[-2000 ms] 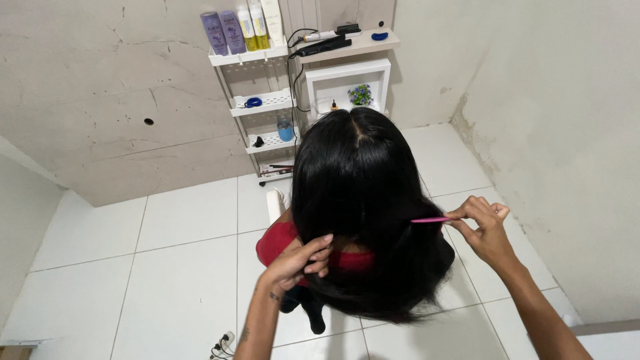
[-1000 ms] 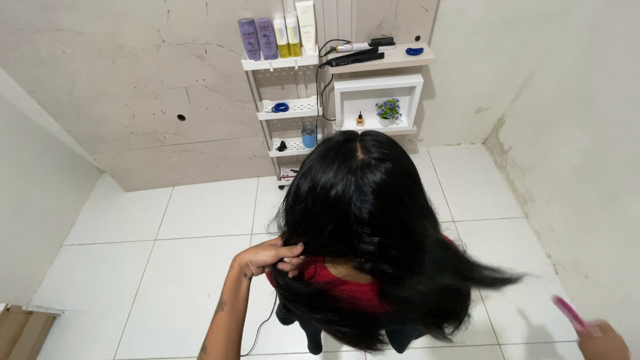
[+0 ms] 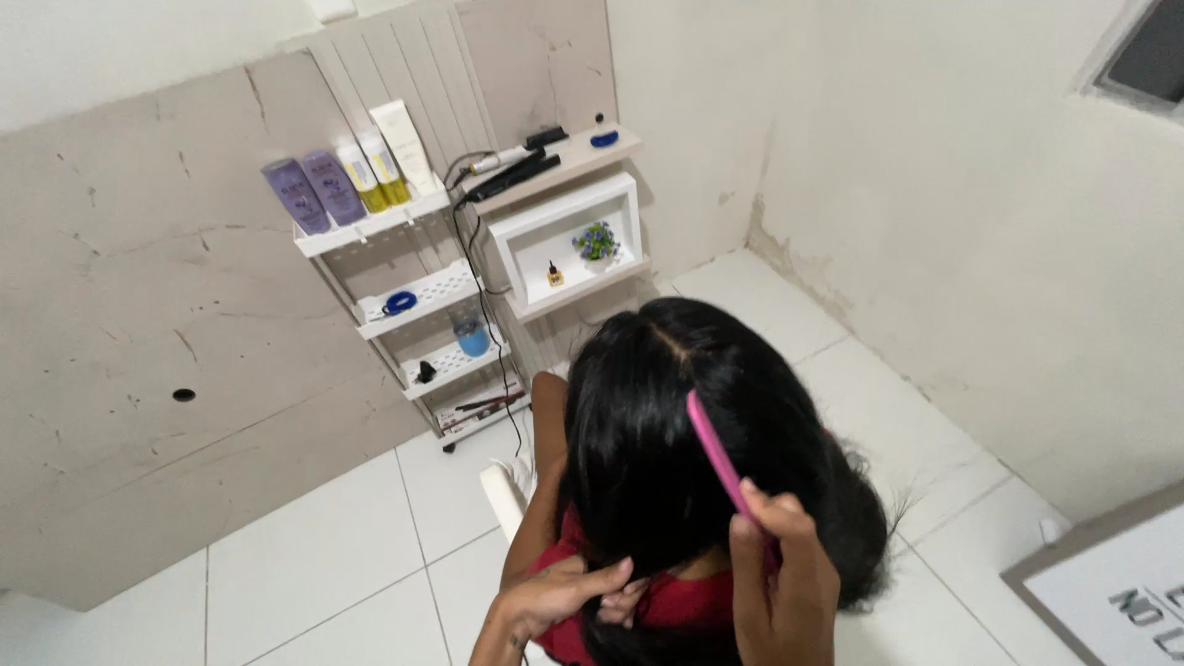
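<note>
A seated person in a red top (image 3: 689, 599) has long black hair (image 3: 638, 435) with a parting at the crown; the face is hidden. My left hand (image 3: 573, 592) is closed around a lock of the hair at the person's left-lower back in view. My right hand (image 3: 786, 564) grips a pink comb (image 3: 714, 453) by its lower end. The comb's upper tip lies at the hair just below the parting. The comb's teeth cannot be made out.
A white shelf rack (image 3: 370, 227) carries purple bottles (image 3: 333, 188) and other bottles. Beside it, a wall shelf (image 3: 573, 159) holds a black hair straightener (image 3: 513, 176). A white chair part (image 3: 502, 499) shows left of the person. A framed sign (image 3: 1110, 573) stands at lower right.
My right hand has brought the pink comb from the far right, away from the hair, to the back of the head. My left hand still holds hair. The view has shifted and tilted.
</note>
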